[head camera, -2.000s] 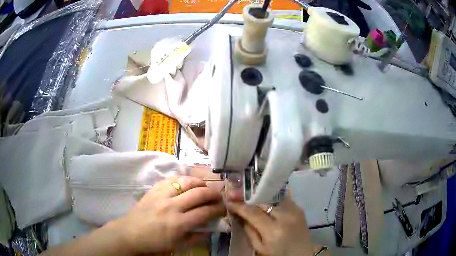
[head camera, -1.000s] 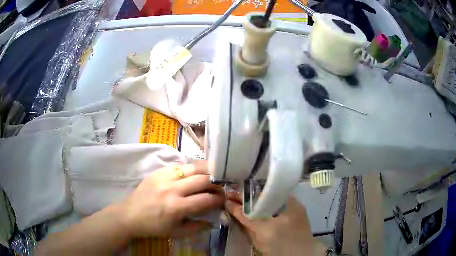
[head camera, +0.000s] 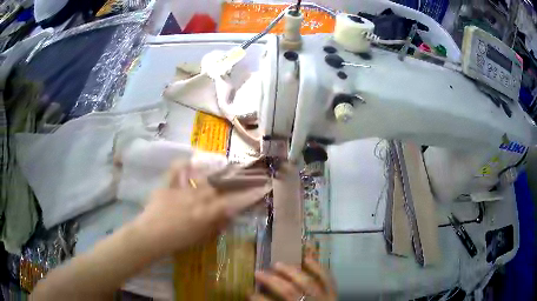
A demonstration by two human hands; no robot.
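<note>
The tan strip (head camera: 287, 220) runs from under the presser foot area (head camera: 274, 148) toward me, with a dark edge along its left side. My right hand (head camera: 297, 281), partly cut off by the bottom edge, has its fingers on the strip's near end. My left hand (head camera: 191, 203), blurred, holds a folded edge of the beige garment panel (head camera: 156, 167) left of the needle. The panel spreads left over the table. More beige cloth (head camera: 203, 94) lies bunched behind. The needle tip is too small to make out.
The white sewing machine (head camera: 406, 88) stretches to the right, with a control panel (head camera: 491, 62) on top. Spare strips (head camera: 412, 203) and dark snips (head camera: 462, 235) lie at right. The lamp (head camera: 221, 62) hangs over the cloth. Yellow printed sheet (head camera: 211, 132) lies left of the needle. Plastic-covered dark cloth (head camera: 65, 76) is at far left.
My view has shifted, showing more of the machine. My right hand has moved from beside the needle down along the strip. My left hand has moved left and lifts a fold of cloth.
</note>
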